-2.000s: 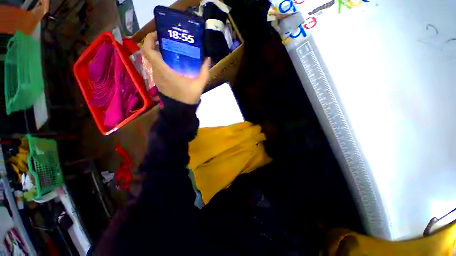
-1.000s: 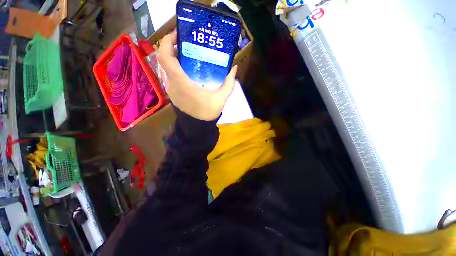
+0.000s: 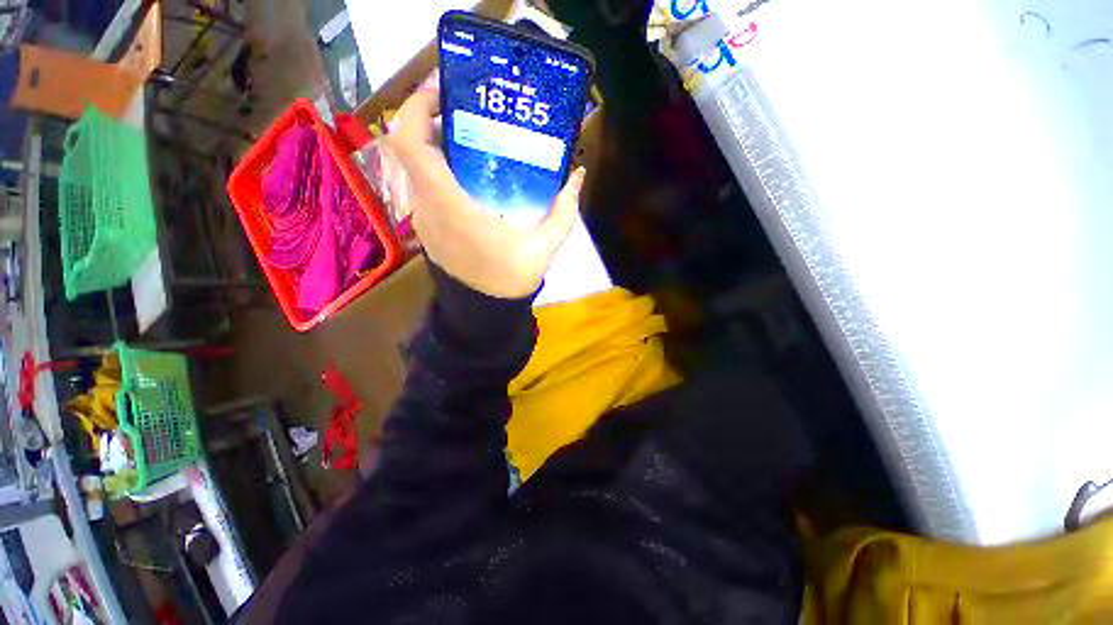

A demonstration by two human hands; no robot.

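Observation:
My left hand (image 3: pixel 482 238) is shut on a smartphone (image 3: pixel 513 128), bare, with a dark sleeve. It holds the phone upright, its lit screen facing me and showing 18:55. Fingers press both side edges, and the rest of the grip is hidden behind the phone. Folded mustard-yellow cloth (image 3: pixel 586 366) lies below and right of this hand, not touched by it. More yellow cloth (image 3: pixel 964 580) lies at the lower right edge of the picture. My right hand is not in view.
A white table (image 3: pixel 976 244) with a ruler-marked edge (image 3: pixel 830 281) fills the right. A red basket (image 3: pixel 247 202) of magenta cloth (image 3: pixel 320 226) is left of the phone. Green baskets (image 3: pixel 104 202) stand at far left. A partly hidden cardboard box (image 3: pixel 421 61) lies behind the phone.
Since the earliest frame, my hand and the phone have shifted right in the picture and look larger. The view has shifted too. The grip on the phone is unchanged.

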